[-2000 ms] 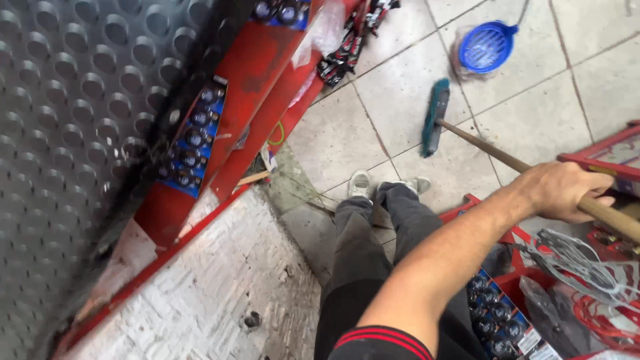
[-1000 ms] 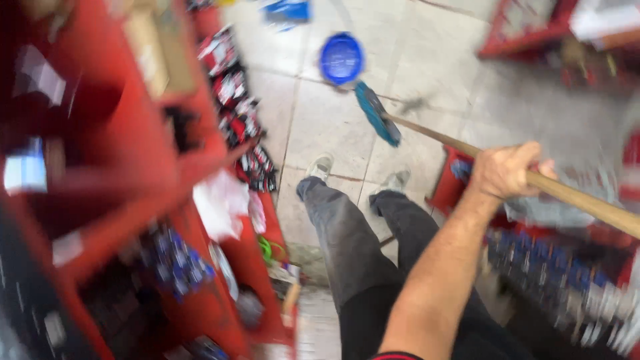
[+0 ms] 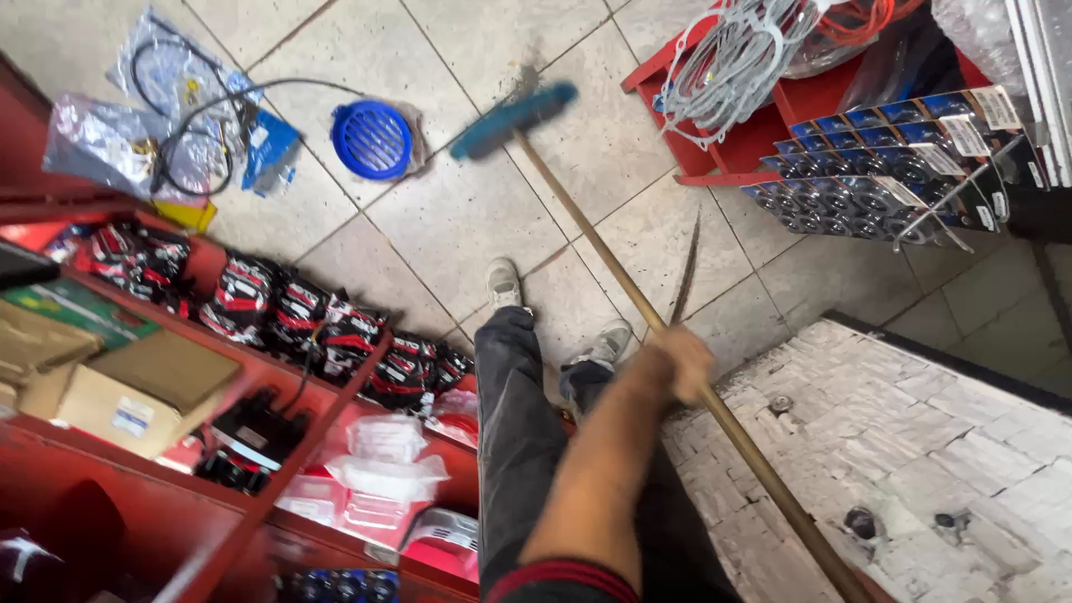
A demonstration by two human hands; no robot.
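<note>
My left hand (image 3: pixel 682 364), slightly blurred, is closed around the wooden handle (image 3: pixel 603 251) of a push broom. The handle slants from the teal broom head (image 3: pixel 515 121) on the tiled floor down to the bottom right. Beside the handle at the bottom edge, only a sliver of skin of what seems to be my right hand (image 3: pixel 875 588) shows; its grip is hidden. Dark dirt (image 3: pixel 528 79) lies just beyond the bristles. Left of the broom head is a round blue slotted plastic piece (image 3: pixel 373 138), partly over clear wrap. My shoes stand between the shelving and the handle.
Red shelving (image 3: pixel 335 381) at the left holds black-and-red packets (image 3: pixel 243 297), cardboard boxes and clear packages. Plastic bags with a black cable (image 3: pixel 180 126) lie on the floor at top left. At right are a red rack (image 3: pixel 729 155) with gray cables, carded blister packs (image 3: pixel 871 180) and a whitish rough-surfaced panel (image 3: pixel 904 469).
The view has turned a lot. My left hand stays on the broom handle throughout. The broom head was just right of the blue piece's lower edge a second ago and now lies farther from it.
</note>
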